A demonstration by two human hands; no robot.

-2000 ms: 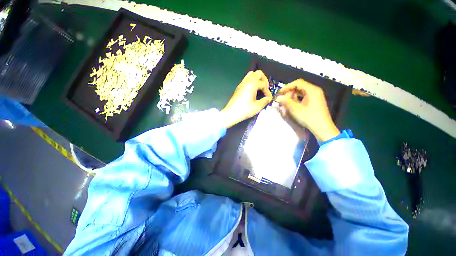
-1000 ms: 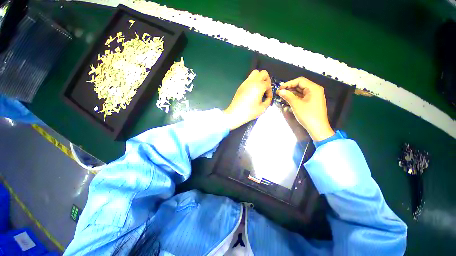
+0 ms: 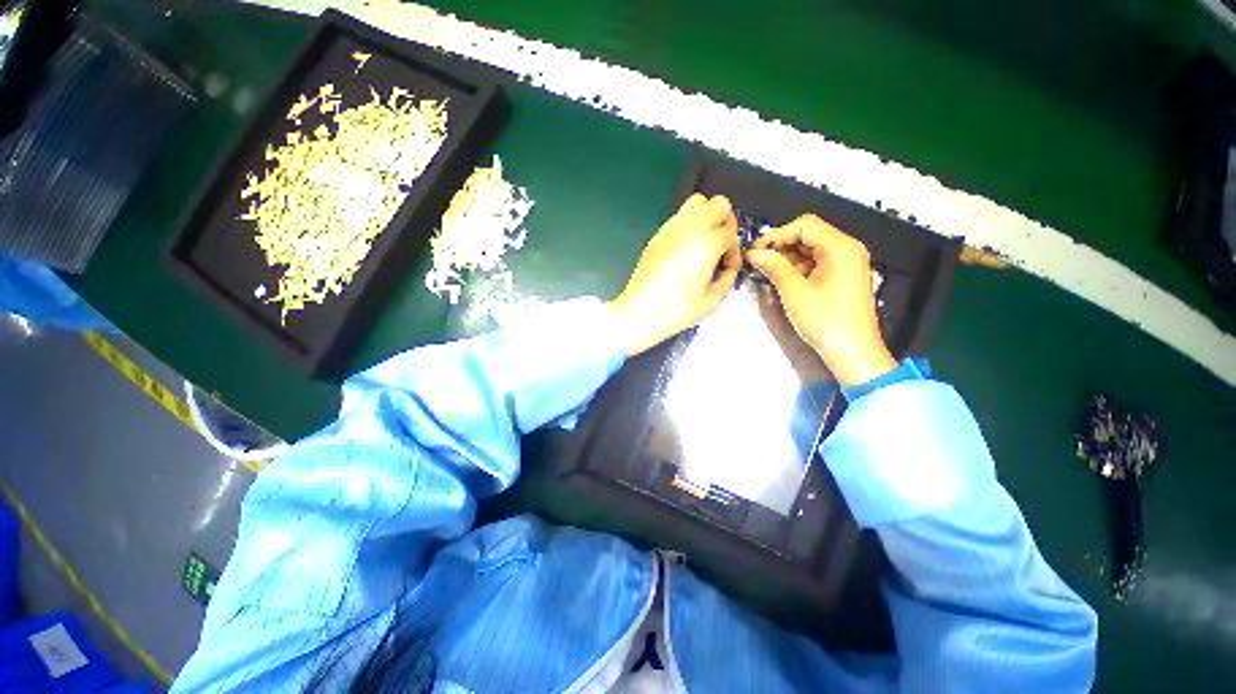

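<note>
The open tablet unit [image 3: 739, 407] lies in a black assembly tray [image 3: 705, 532], its middle glaring silver-white. My left hand [image 3: 682, 271] is over the tablet's far end, fingers curled with the fingertips at the board edge. My right hand [image 3: 827, 288] is just right of it, thumb and index finger pinched together at the same spot. The fingertips nearly meet. Anything between them is too small and hidden to tell. A blue band is on my right wrist.
A black parts tray [image 3: 330, 355] of cream slivers [image 3: 339, 203] stands at the left, with loose white strips [image 3: 477, 233] beside it. A dark module pile [image 3: 1120, 441] lies at the right. A worn white rail [image 3: 813, 166] crosses behind. Ribbed clear trays [image 3: 88, 149] are far left.
My right hand has shifted slightly left and its fingers are more closely pinched near the left fingertips. The left hand has barely moved. The tablet and tray stay in place.
</note>
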